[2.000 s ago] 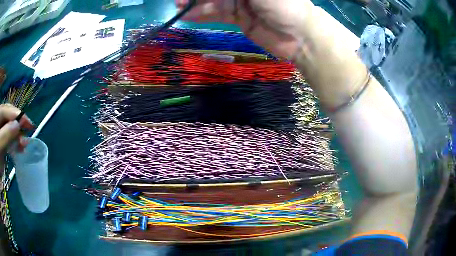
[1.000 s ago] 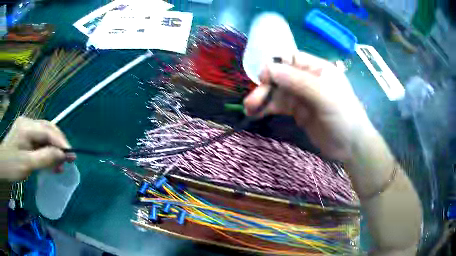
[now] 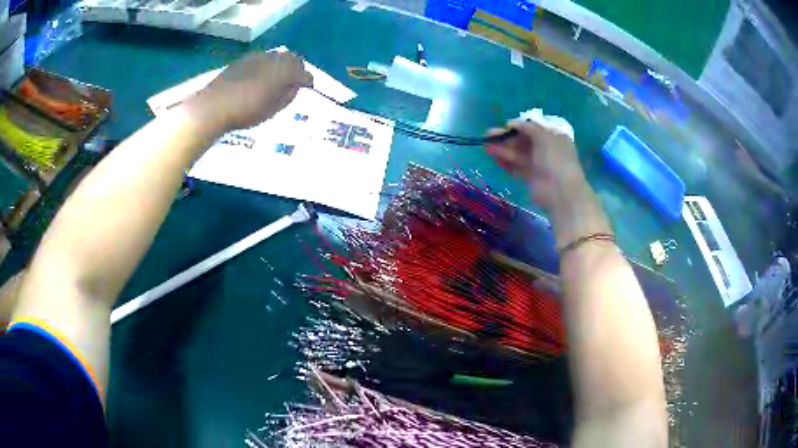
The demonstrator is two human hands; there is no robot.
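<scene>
My left hand is over the white instruction sheet at the upper left, its fingers closed on one end of a long dark strand. My right hand pinches the other end at the upper middle. The strand hangs slightly slack between them, above the sheet and the bench. A whitish cup-like thing shows just behind my right hand; whether the hand touches it I cannot tell.
Trays of red wires, black wires and pink-white wires lie below. A green piece is on the black wires. A white strip lies left, a blue tray right, and boxes of yellow wires far left.
The view has shifted up and towards the back of the bench. My left hand has moved from the left side to over the sheets, still with the strand. The nearest tray has left the view.
</scene>
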